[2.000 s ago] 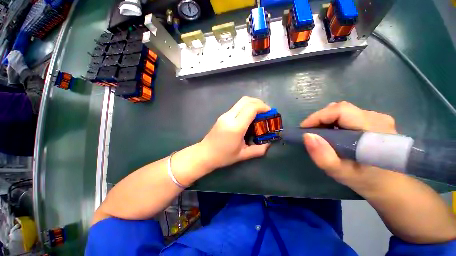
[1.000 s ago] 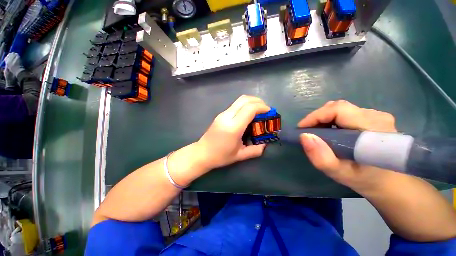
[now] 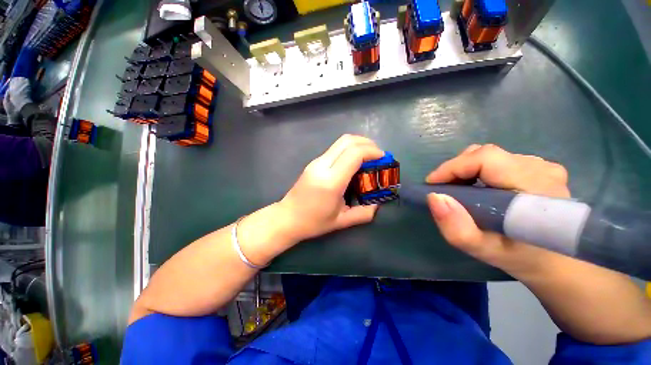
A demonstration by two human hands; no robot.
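Observation:
My left hand [image 3: 325, 187], bare with a bracelet at the wrist, holds one transformer [image 3: 379, 178] above the bench, blue side up, copper windings facing right. My right hand [image 3: 485, 203] holds the thick dark grey dispensing syringe [image 3: 546, 222] with a pale label band. Its fine tip points left at the transformer's lower right edge; whether it touches cannot be told. The silvery fixture [image 3: 385, 70] stands behind, with three transformers in its right part and two pale yellowish seats showing at the left.
A tight block of unfixtured transformers [image 3: 168, 93] stands at the left. Beyond a metal rail, the green conveyor [image 3: 100, 207] carries loose transformers. A pressure gauge [image 3: 260, 10] is behind the fixture. An air hose [image 3: 589, 89] curves along the right. Another person's gloved hand [image 3: 17, 96] is at far left.
The syringe's rear has tilted slightly downward, with its tip still at the transformer. The held transformer has turned slightly. A loose transformer on the conveyor appears a little further left.

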